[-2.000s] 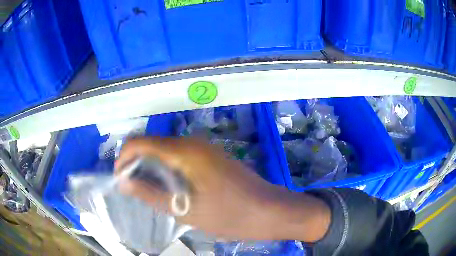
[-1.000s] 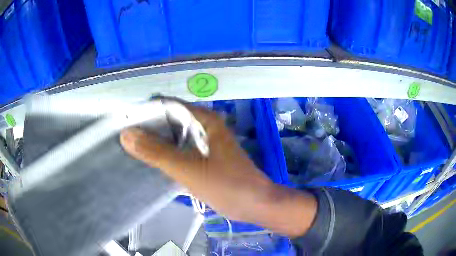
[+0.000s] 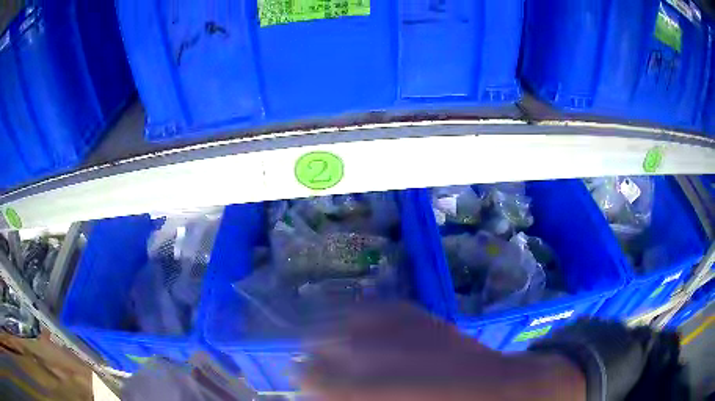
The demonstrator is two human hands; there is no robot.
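Observation:
My right hand (image 3: 408, 356) is strongly blurred at the bottom centre, its dark sleeve (image 3: 627, 360) coming from the lower right. Its fingers cannot be made out, nor whether it holds anything. It is in front of the lower blue bin (image 3: 215, 301), which holds clear plastic bags of small parts (image 3: 337, 254). A blurred grey thing (image 3: 161, 382) is cut off by the bottom edge at the lower left; I cannot tell what it is. My left hand cannot be made out in the picture.
A pale rack beam (image 3: 439, 160) with round green number stickers crosses above the lower bins. Large blue bins (image 3: 329, 70) stand on the shelf above it. More bagged parts lie in the blue bin to the right (image 3: 498, 262). A slanted rack post (image 3: 47, 313) is at the left.
The large grey, white-edged thing in my right hand a second ago no longer shows there. The hand has moved down and right, uncovering the bins behind it.

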